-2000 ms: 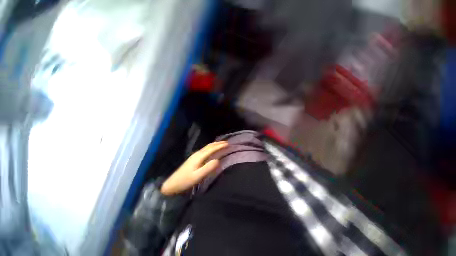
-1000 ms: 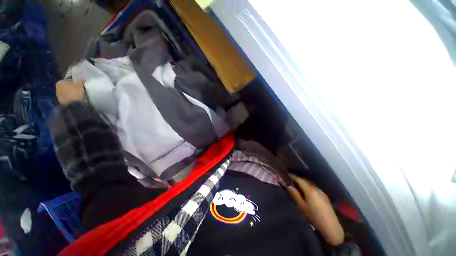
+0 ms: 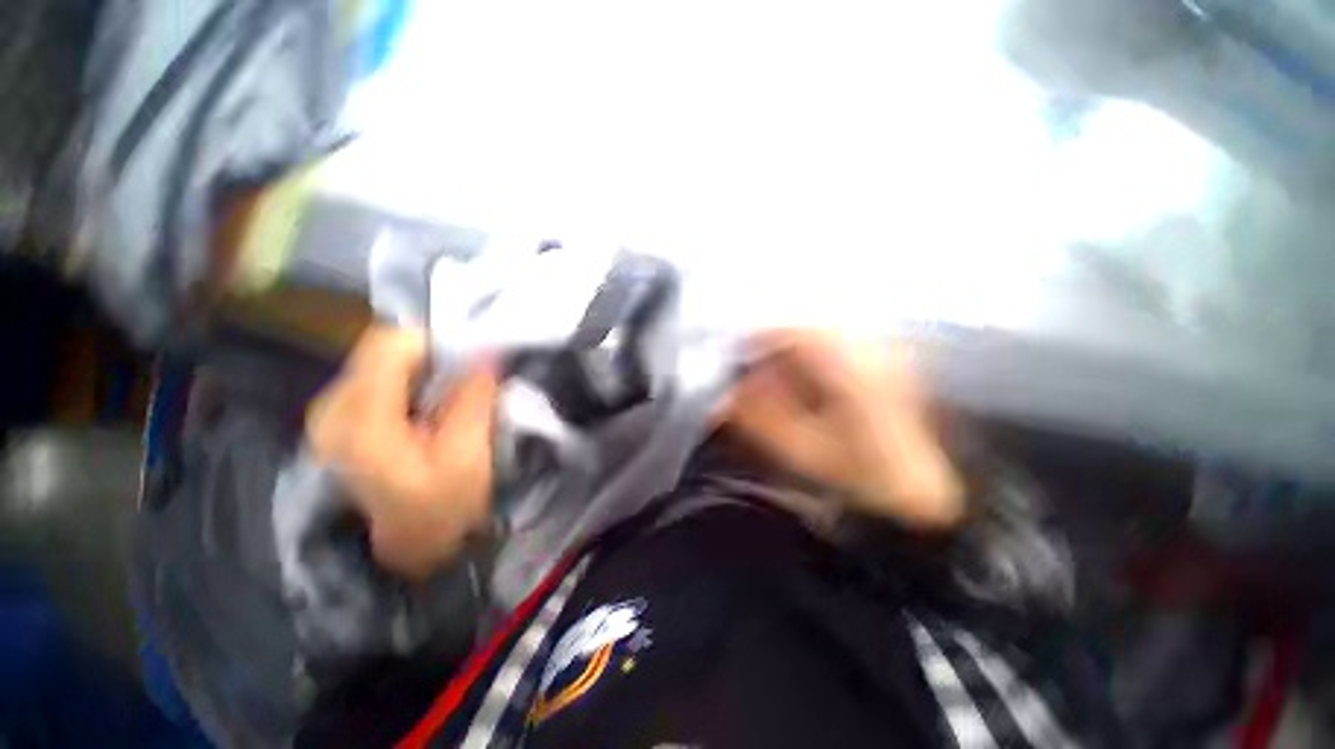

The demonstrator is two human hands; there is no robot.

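Observation:
A light grey garment panel (image 3: pixel 637 454) with dark grey bands is bunched between my hands at the table's front edge, above my lap. My left hand (image 3: pixel 410 446) grips its left part, with fingers and thumb closed on the cloth. My right hand (image 3: pixel 849 424) is at the panel's right side, fingers bent onto the cloth. Both hands are motion-blurred, and the fingertips of my right hand are hard to make out. The panel's upper part fades into the glare.
The pale machine table (image 3: pixel 1083 373) runs across the view, mostly washed out by white glare. Grey cloth (image 3: pixel 212 161) hangs at the table's left end. Dark grey cloth (image 3: pixel 220 542) lies below it. A red item (image 3: pixel 1271 688) shows at the lower right.
The view has swung back to the table. The striped pale panel has come up from the pile at the left to the table edge. My right hand has moved from my lap to the cloth.

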